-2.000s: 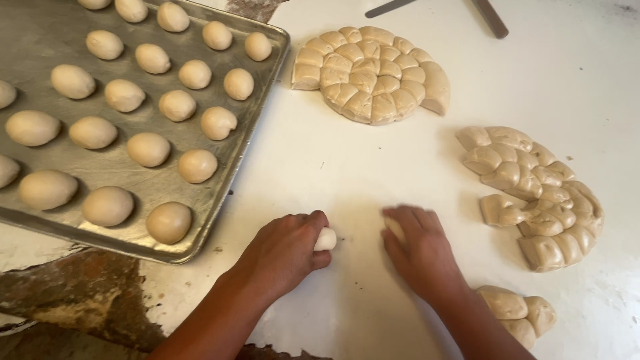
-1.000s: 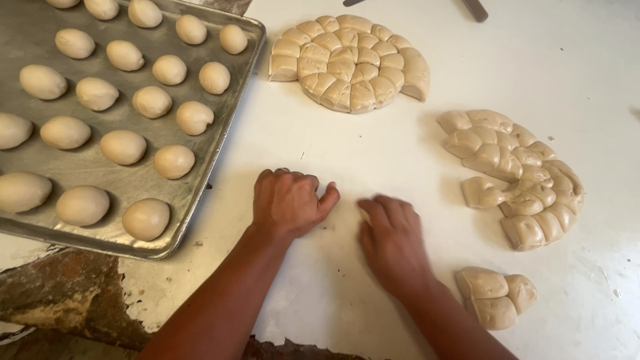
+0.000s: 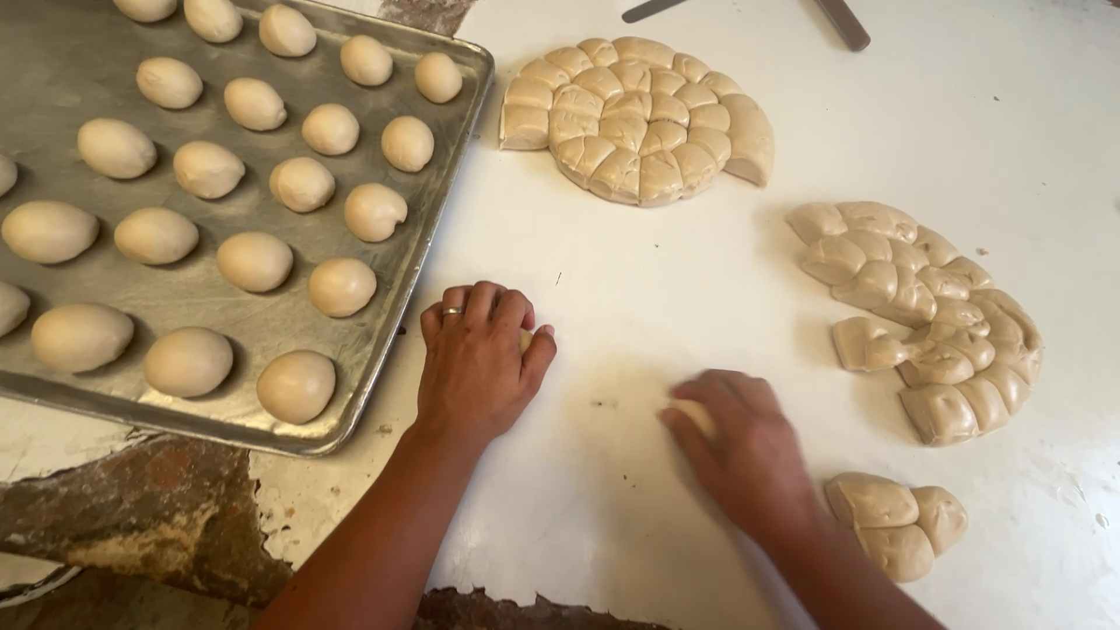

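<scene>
My left hand (image 3: 479, 363), a ring on one finger, is cupped over a dough piece (image 3: 526, 340) on the white tabletop, just right of the metal baking tray (image 3: 367, 398). A second dough piece (image 3: 696, 416) shows under the curled fingers of my right hand (image 3: 735, 437), which is blurred. Several rounded dough balls (image 3: 296, 386) sit in rows on the tray. Beyond my hands lies a round slab of divided dough (image 3: 647, 122). A broken, curved slab of divided dough (image 3: 954, 324) is at the right, and a small cluster of dough pieces (image 3: 892, 525) lies beside my right forearm.
At the top edge of the view lie a grey blade-like tool (image 3: 652, 9) and a brown flat handle or strip (image 3: 842, 23). The white tabletop (image 3: 604, 289) has chipped edges, with a worn brown surface (image 3: 149, 516) at the lower left.
My hands are farther apart than before. Dough now shows beneath the fingers of my left hand, where none was visible one second ago.
</scene>
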